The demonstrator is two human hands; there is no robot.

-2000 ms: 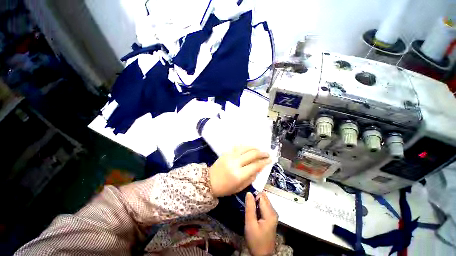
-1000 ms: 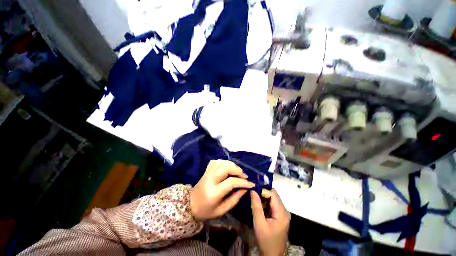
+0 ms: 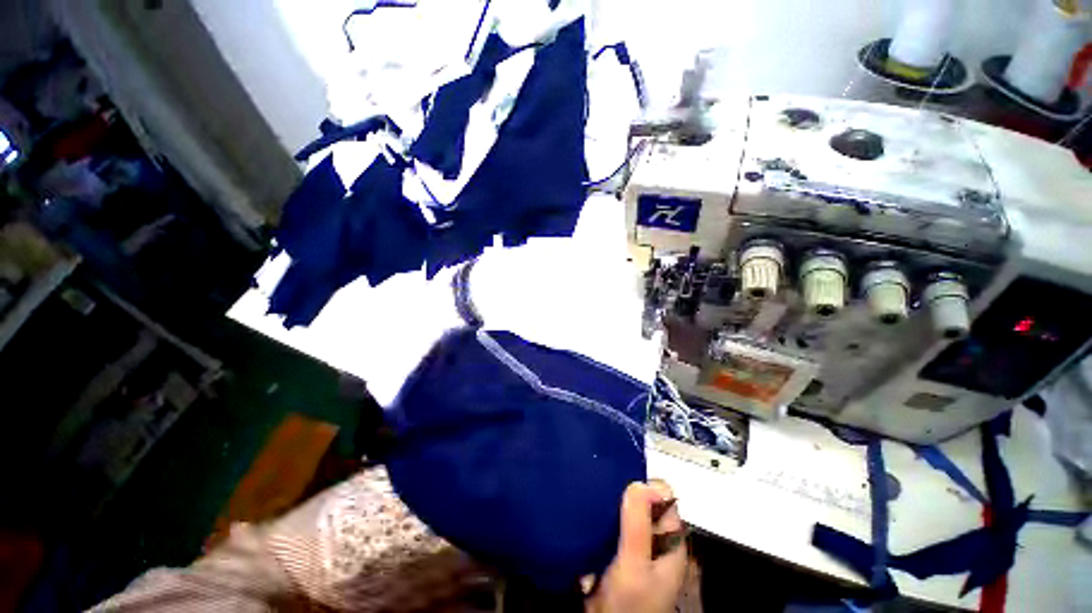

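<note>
A navy garment panel [image 3: 515,455] lies over the table's front edge, with a pale overlocked seam [image 3: 563,390] along its upper part. A white garment panel [image 3: 551,287] joins it above and reaches the needle area [image 3: 677,287] of the overlock machine [image 3: 838,228]. My right hand [image 3: 647,557] pinches the navy panel's right edge below the needle area; a small dark thing shows at its fingers. My left hand is hidden under the navy panel; only its patterned sleeve [image 3: 371,527] shows, with perhaps a fingertip near the panel's bottom edge.
Navy and white panels [image 3: 515,156] are heaped at the back left. Thread trimmings [image 3: 695,422] lie below the needle area. Navy and red strips [image 3: 992,539] lie right of them. Thread cones [image 3: 920,36] stand behind the machine. An orange thing [image 3: 278,473] is on the green floor.
The navy panel has spread out over my left hand, which was visible pinching the fabric beside my right hand. My right hand has moved slightly down and still holds the edge.
</note>
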